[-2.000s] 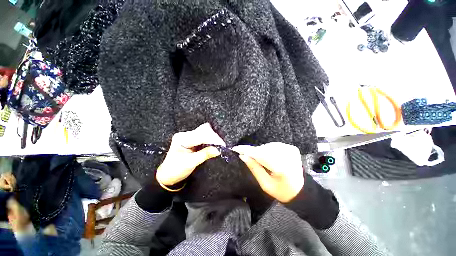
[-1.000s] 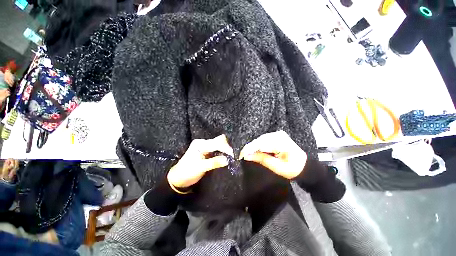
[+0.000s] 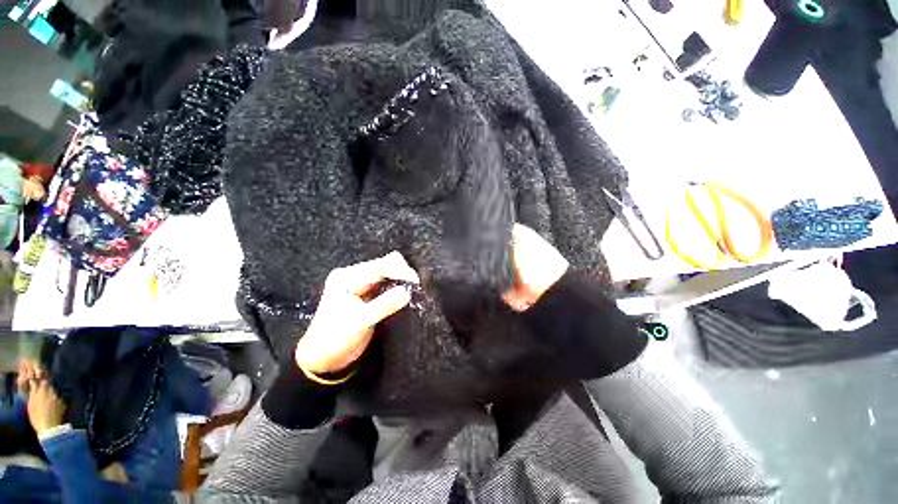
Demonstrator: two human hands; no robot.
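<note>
The dark nubby coat [image 3: 305, 157] lies over the table edge and my lap. Its patch pocket has flecked braid trim [image 3: 404, 103] along the top. My left hand [image 3: 356, 313] pinches the coat's trimmed edge between thumb and fingers, near the middle. My right hand [image 3: 535, 268] is to the right, partly covered by a raised, blurred fold of the coat; its fingertips are hidden, so I cannot tell what it holds. No needle or thread can be made out.
On the white table [image 3: 660, 162] are dark snips [image 3: 635, 224], orange-handled scissors [image 3: 719, 228], a blue patterned bundle [image 3: 827, 223] and small dark round pieces [image 3: 714, 98]. A floral bag [image 3: 103, 207] is at left. Another person's hand [image 3: 44, 402] shows lower left. A white bag [image 3: 822, 295] hangs right.
My right hand has moved right and up, away from my left hand, and a coat fold now covers its fingers. My left hand still pinches the edge, slightly further left than a second ago.
</note>
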